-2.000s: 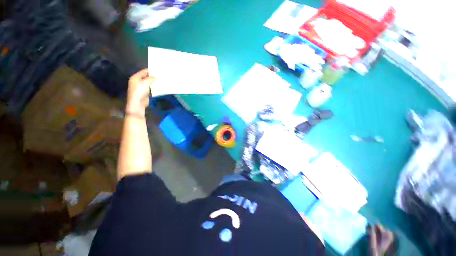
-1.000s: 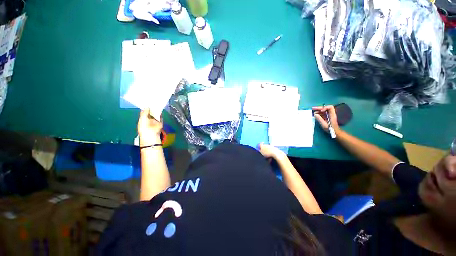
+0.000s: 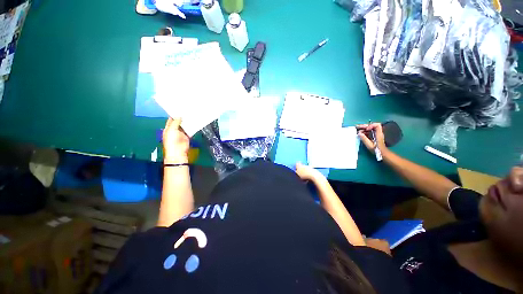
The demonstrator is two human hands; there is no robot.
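My left hand (image 3: 176,138) pinches the near corner of a white sheet (image 3: 198,89). The sheet is tilted over the left clipboard (image 3: 148,95) and has faint print near its far edge. My right hand (image 3: 308,173) is at the near edge of the right clipboard (image 3: 291,150); its fingers are partly hidden, so its grip is unclear. White papers (image 3: 312,115) lie under that board's metal clip, and a loose white sheet (image 3: 334,148) overlaps the board. Between the clipboards another white sheet (image 3: 248,123) lies on crinkly clear and black plastic (image 3: 255,147).
A person on the right reaches in with a hand (image 3: 373,138) holding a pen. On the green bench (image 3: 74,74) are white bottles (image 3: 236,33), a black segmented item (image 3: 254,66), another pen (image 3: 313,50), a black rounded lump (image 3: 392,133) and bagged goods (image 3: 436,51). Cartons (image 3: 46,252) stand lower left.
The view has swung round, bringing my right hand and the other person into view. My left hand has brought its sheet over the left clipboard, and the sheet now spreads wider and further right.
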